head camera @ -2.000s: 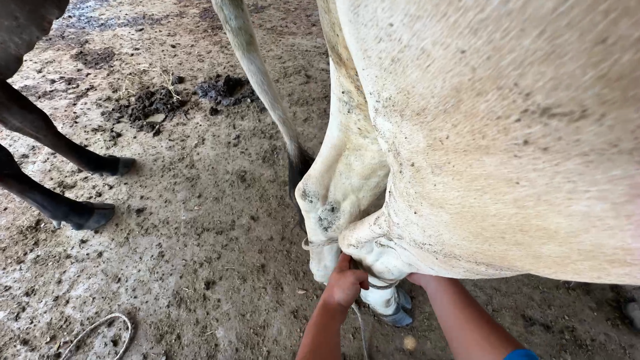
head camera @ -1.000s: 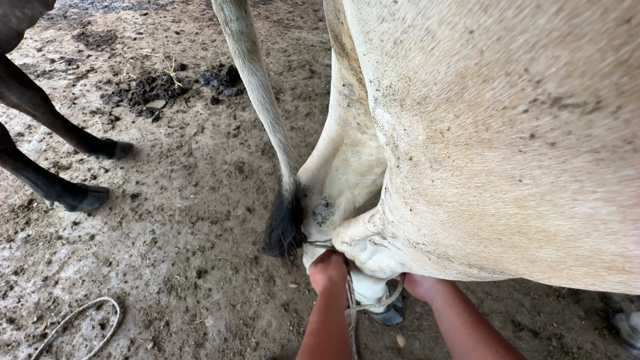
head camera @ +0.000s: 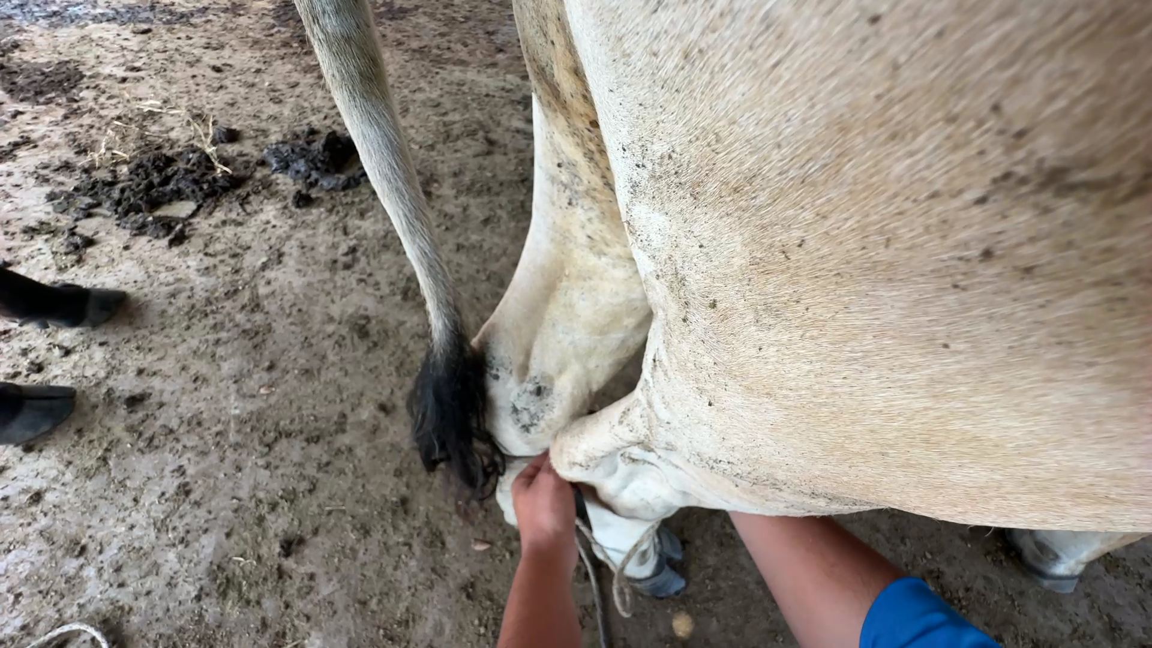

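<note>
A cream-coloured cow's flank (head camera: 855,270) fills the right side of the head view. Its hind legs stand close together, with a hock (head camera: 598,441) at bottom centre. My left hand (head camera: 544,504) is between the lower hind legs, just under the hocks, its fingertips hidden behind the leg. A thin rope (head camera: 621,585) hangs in loops beside my left hand, around the nearer leg. My right hand is hidden behind the cow's leg and belly; only the forearm and a blue sleeve (head camera: 918,616) show. The tail's black switch (head camera: 454,414) hangs just left of the hocks.
Dark hooves (head camera: 36,412) of another animal are at the left edge. Dung (head camera: 166,189) and bits of straw lie on the dirty floor at upper left. A piece of rope (head camera: 72,630) lies at the bottom left corner. A front hoof (head camera: 1053,571) stands at lower right.
My right hand has moved out of sight under the cow. My left hand stays at the lower hind legs. The tail's switch has come out from behind the hocks to their left.
</note>
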